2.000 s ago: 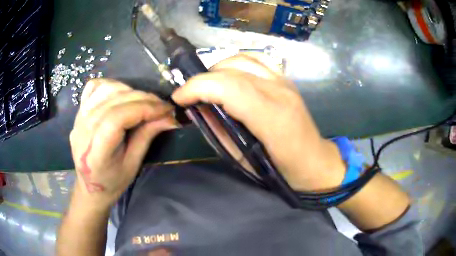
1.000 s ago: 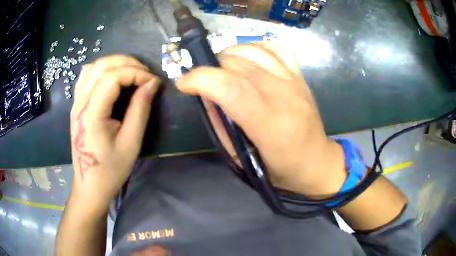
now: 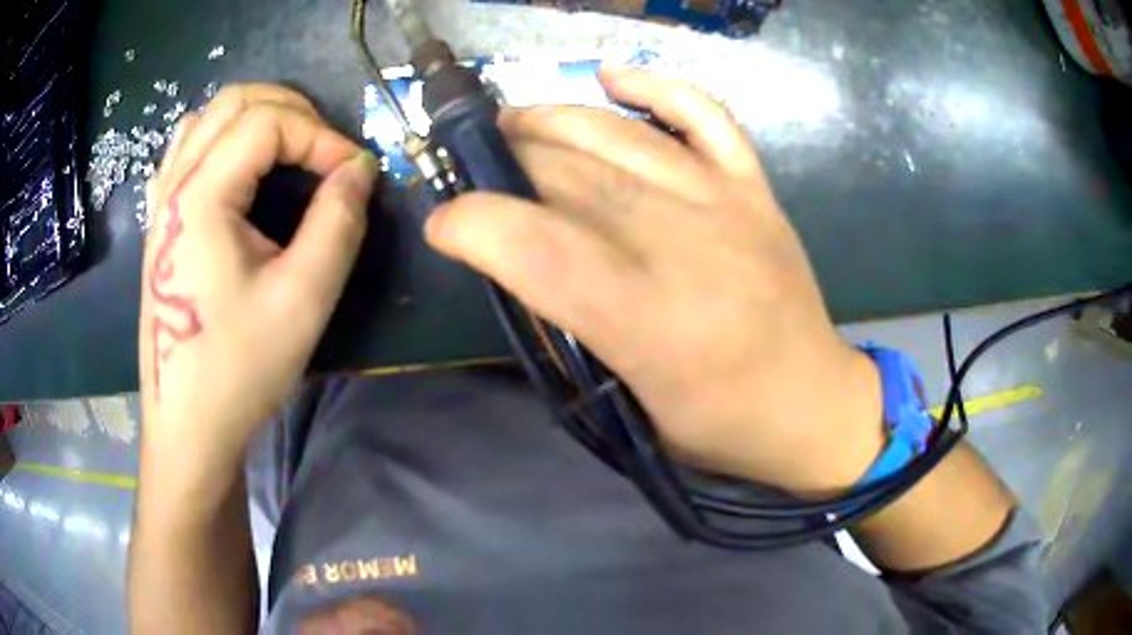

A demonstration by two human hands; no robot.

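My right hand (image 3: 670, 285) is closed around the dark handle of a soldering iron (image 3: 478, 143). Its pale metal barrel points up and its tip is cut off by the top edge. A thin bent feed tube runs beside it. A blue and white circuit board (image 3: 387, 118) lies flat on the mat, partly covered by the iron and my right hand. My left hand (image 3: 236, 236) is at the board's left end, with thumb and forefinger tips pinched together on a tiny pale component (image 3: 365, 160), barely visible. Small clear-silver components (image 3: 118, 161) lie scattered at the left, partly behind my left hand.
A black shiny tray (image 3: 37, 161) stands at the left edge. More blue boards (image 3: 714, 13) show at the top edge. A white reel with an orange-red band (image 3: 1082, 35) is at the top right. Black cables (image 3: 770, 521) pass below my right wrist, with its blue band (image 3: 896, 416), towards the right edge.
My left hand has moved up and left, its fingertips now beside the board's end. The right hand has shifted off the handle's front with fingers spread over the board. The view has shifted slightly.
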